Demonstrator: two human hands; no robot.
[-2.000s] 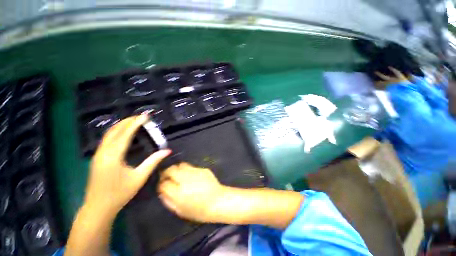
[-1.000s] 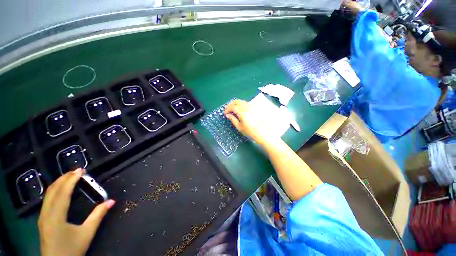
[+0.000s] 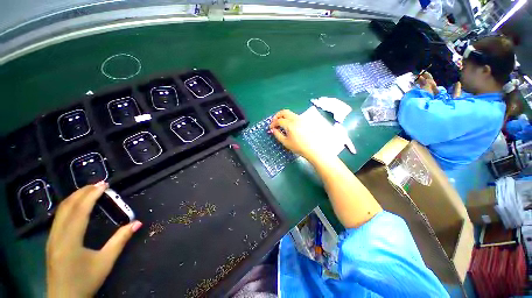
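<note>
My left hand [image 3: 84, 236] holds a silver-rimmed black watch housing [image 3: 118, 206] by its ends, between thumb and fingers, over the left part of the flat parts tray [image 3: 175, 256]. Many tiny gold-brown parts [image 3: 192, 216] lie scattered in that tray. My right hand [image 3: 290, 135] is over the clear small-part sheet [image 3: 269, 152], with fingertips bent together at its upper right part. Whether the fingers hold anything is too small to tell. Behind the parts tray, the foam pocket tray [image 3: 160, 131] holds housings in most pockets; its far left back pocket shows no housing.
White paper [image 3: 318, 135] and a crumpled white tissue [image 3: 333, 108] lie right of the sheet. Further right are another clear sheet [image 3: 364, 77], plastic bags [image 3: 379, 108] and black trays [image 3: 408, 49]. An open cardboard box [image 3: 429, 201] stands beside the bench. A person in blue [image 3: 455, 119] sits at the right.
My right hand has moved from beside the left hand to the clear sheet and stays there. My left hand keeps holding the housing. The view has shifted.
</note>
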